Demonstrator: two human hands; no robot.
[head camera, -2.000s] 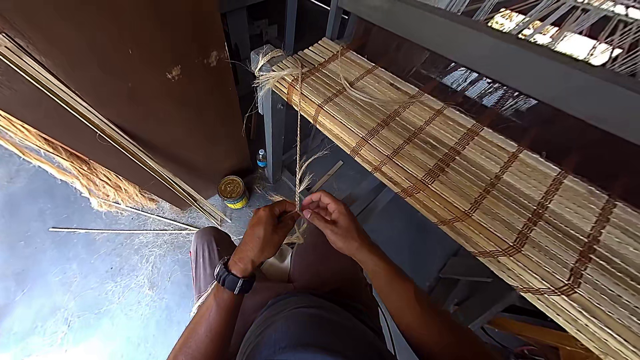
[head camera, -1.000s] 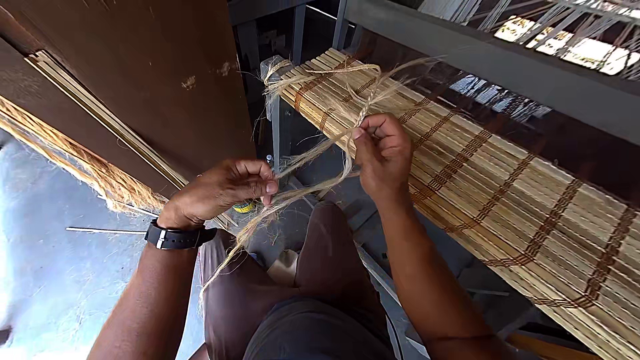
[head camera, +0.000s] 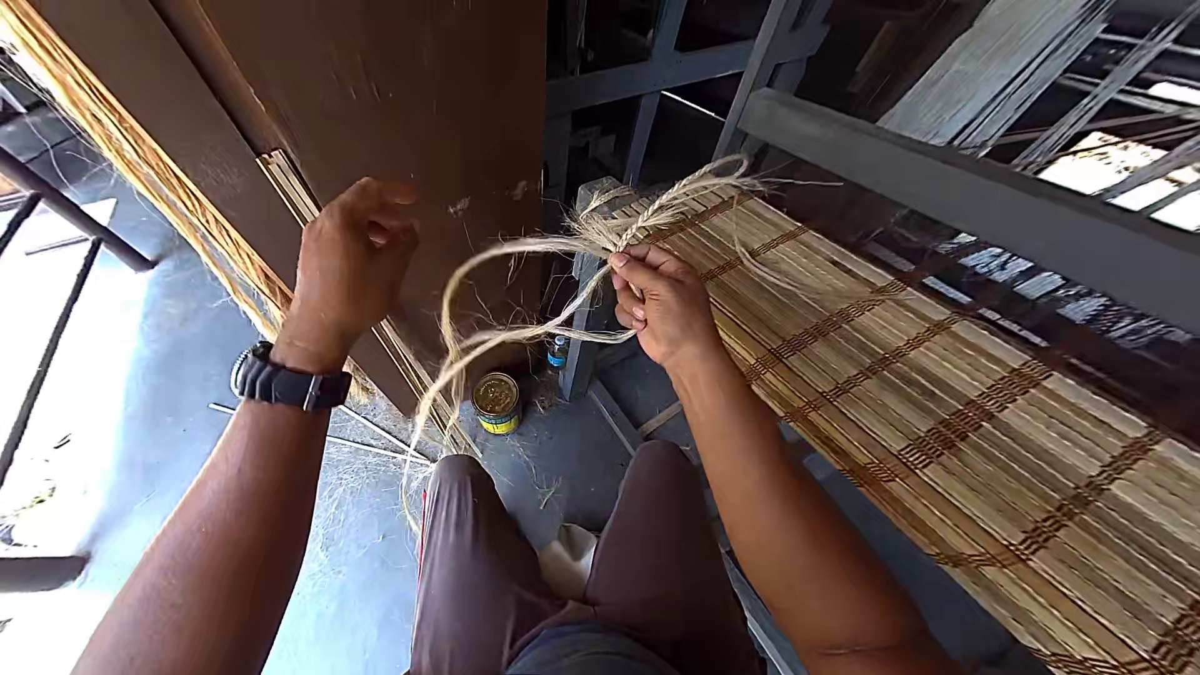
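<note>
Pale plant fibres, partly plaited into a braid, are pinched between the thumb and fingers of my right hand. The braid rises over the near corner of the woven slat mat. Loose fibre strands curve left and hang from my right hand down past my knee. My left hand is raised at the left with its fingers curled; I see no strand in it, though its inner side is partly hidden. A dark watch is on my left wrist.
A grey wooden frame runs behind the mat. On the floor stand an open tin and a small bottle. Long golden fibres and thin slats lie along a brown panel at the left.
My left hand has moved up and left, away from the strands it was at one second ago. My right hand still holds the braid, which was hanging upright between both hands two seconds ago.
</note>
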